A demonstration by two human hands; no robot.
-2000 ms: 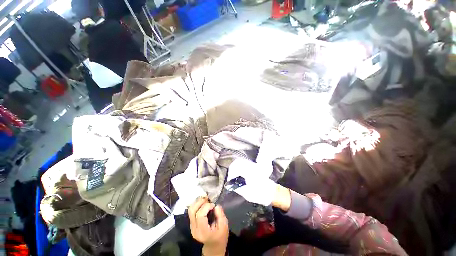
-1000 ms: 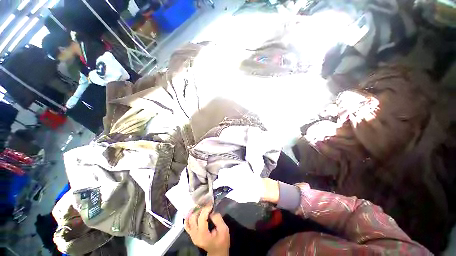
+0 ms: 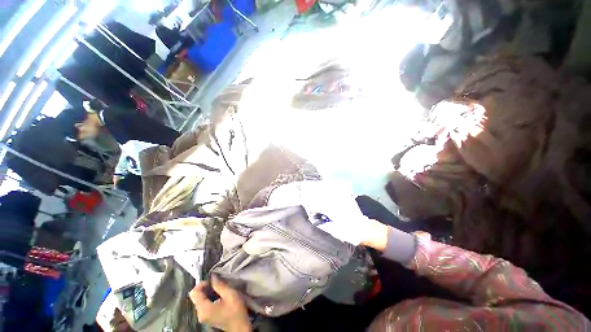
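Observation:
Brown-grey trousers lie bunched in front of me, with stitched seams showing. My left hand, bare, is at their lower left edge, fingers curled on the cloth; the fingertips are partly hidden. My right hand, in a white glove, is at their upper right side. A small dark tool, perhaps snips, shows in the glove; glare washes out the fingers. At the left lies an inside-out pale garment with a dark printed label.
A large brown garment heap lies at the right. A flat brown-grey garment lies at the far side in strong glare. Beyond the left side are metal rails with dark garments, a person and a blue bin.
The trousers are spread wider, with more of their seamed side showing. My left hand has moved left and down; my gloved right hand has moved slightly up and right. The view has tilted.

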